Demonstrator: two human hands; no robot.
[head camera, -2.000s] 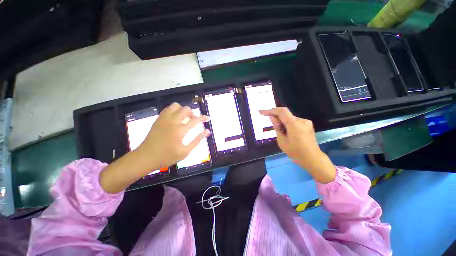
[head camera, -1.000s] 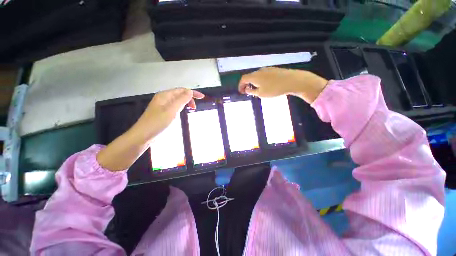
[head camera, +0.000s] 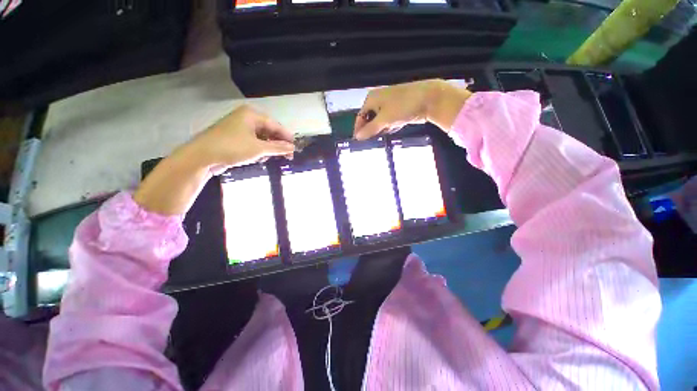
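Note:
Four smartphones with lit white screens lie side by side in a long black tray (head camera: 200, 263): the far-left phone (head camera: 250, 218), the second phone (head camera: 309, 210), the third phone (head camera: 368, 191) and the right phone (head camera: 418, 182). My left hand (head camera: 222, 143) is above the far-left phone, its fingertips pinched on a small brownish piece, seemingly a test card (head camera: 305, 143), at the second phone's top edge. My right hand (head camera: 405, 105) is at the third phone's top edge, fingertips together and pointing down. A dark spot shows among its fingers; whether it holds something is unclear.
Stacked black trays (head camera: 367, 50) with lit phones stand behind. Another tray with dark phones (head camera: 615, 114) is at the right, partly behind my right sleeve. A white board (head camera: 99, 145) is at back left, a white strip (head camera: 15, 229) at far left. A white cable (head camera: 329, 305) hangs in front.
Both hands have gone from the screens to the phones' top edges. Since a second ago, my left hand has shifted up and left, uncovering the far-left screen; my right hand has shifted slightly left and up.

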